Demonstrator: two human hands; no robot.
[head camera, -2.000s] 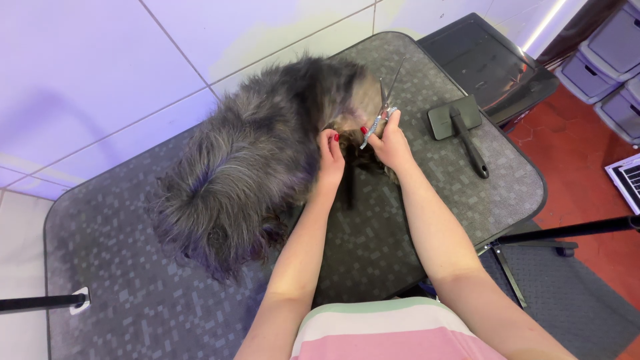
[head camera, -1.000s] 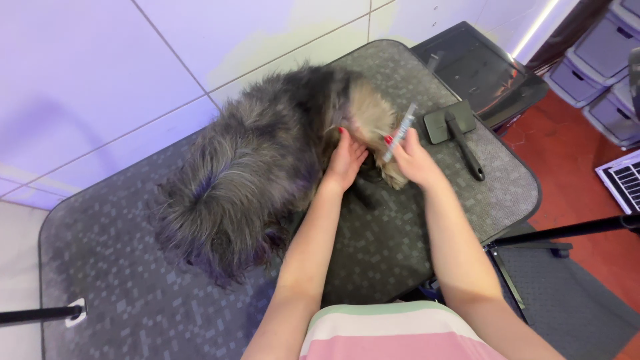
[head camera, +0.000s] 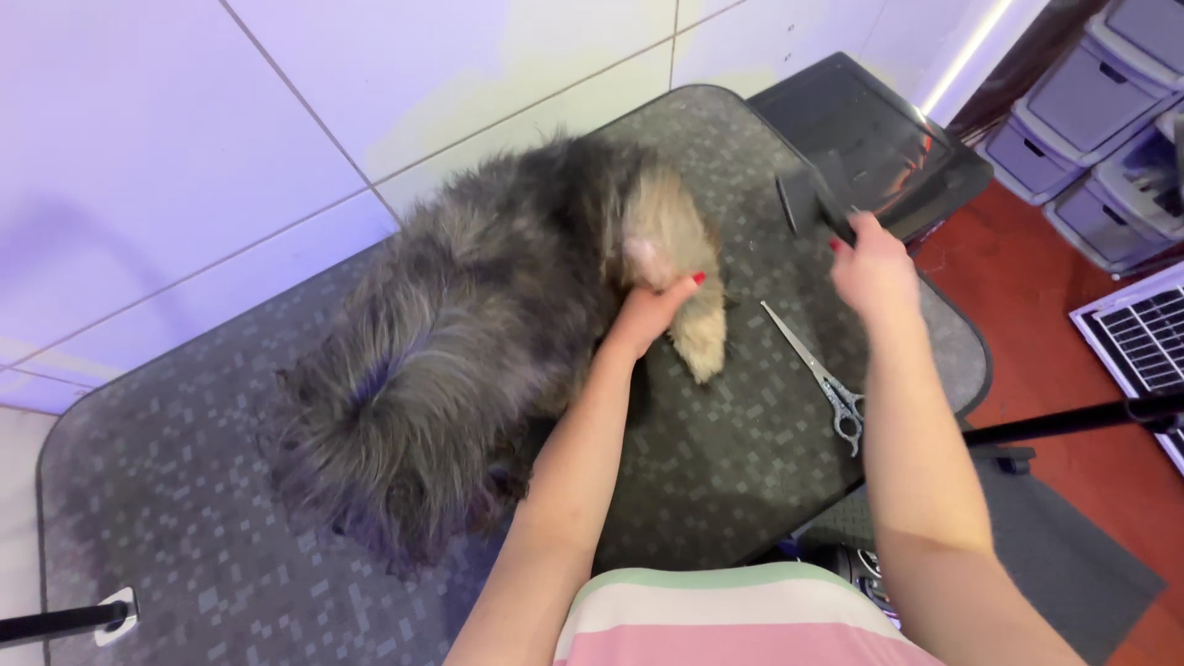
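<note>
A shaggy grey and black dog is on the grey patterned grooming table, its tan hind leg towards the right. My left hand holds the upper part of this leg, thumb on top. Off to the right, my right hand grips the handle of a black slicker brush, whose head is blurred just above the table. A pair of metal grooming scissors lies between my two arms, with its finger loops beside my right forearm.
Behind the table runs a tiled wall. A black glossy case or box adjoins the far right corner. Plastic drawers stand beyond it on a red floor. Black bars reach in at the left and right.
The scissors have left my right hand and lie on the table. That hand has moved right to the brush, which lay on the table before. My left hand remains at the dog's hind leg.
</note>
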